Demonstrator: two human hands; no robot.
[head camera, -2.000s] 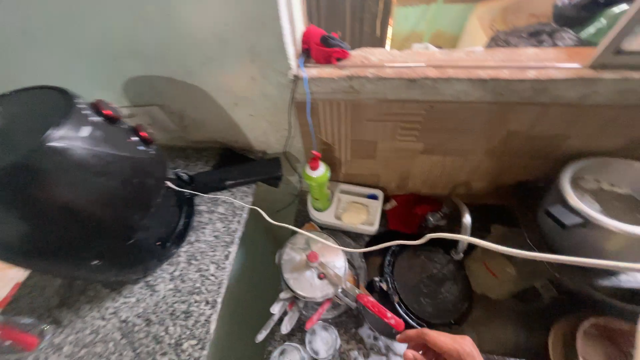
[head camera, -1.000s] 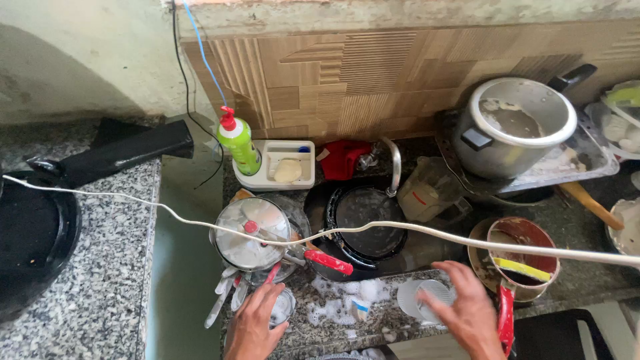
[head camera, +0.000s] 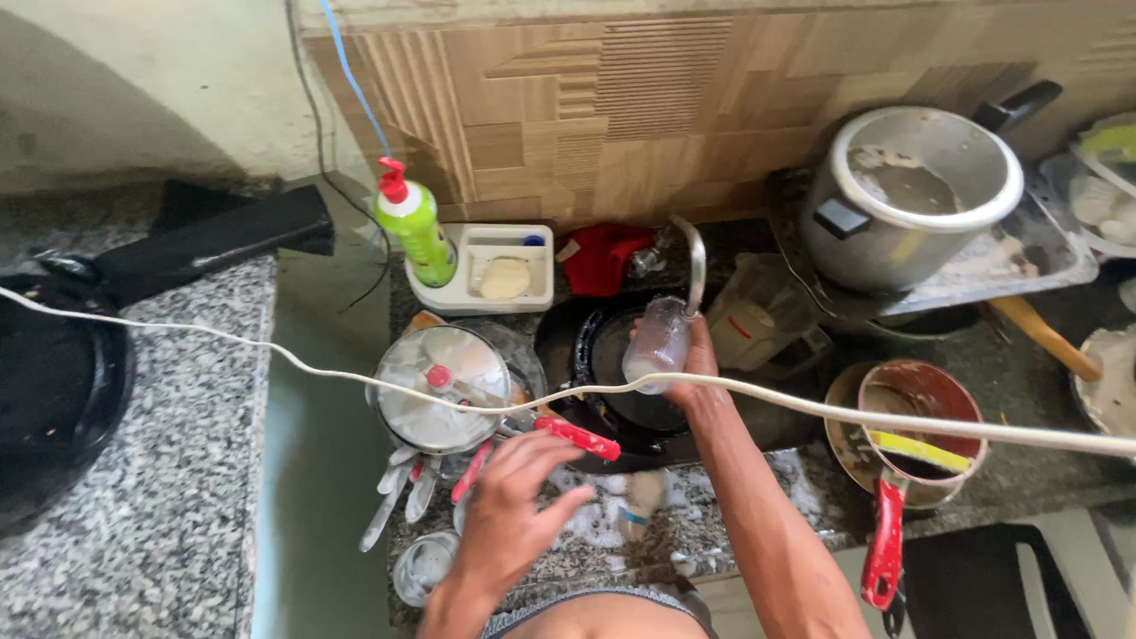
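Observation:
My right hand (head camera: 697, 368) holds a clear cup (head camera: 658, 344) under the spout of the curved metal faucet (head camera: 695, 257), over the sink. Below the cup, a round black pan (head camera: 612, 390) lies in the sink. My left hand (head camera: 524, 501) holds nothing, its fingers apart, above the soapy granite edge close to a red handle (head camera: 579, 438). Left of the sink is a pot with a shiny lid (head camera: 439, 355), with cutlery (head camera: 383, 515) beside it. A clear glass (head camera: 426, 568) stands near my left wrist.
A white cable (head camera: 790, 399) crosses the view above the sink. A green soap bottle (head camera: 415, 226) stands by a white soap holder (head camera: 506, 302). At right are a pressure cooker (head camera: 852, 231) on a metal tray, a clear jug (head camera: 754, 311) and a red-handled saucepan (head camera: 932, 390) with a sponge.
My right hand has moved from above the counter to the faucet and now holds a clear cup. My left hand has moved right, away from the glass. The view swung right from the first frame.

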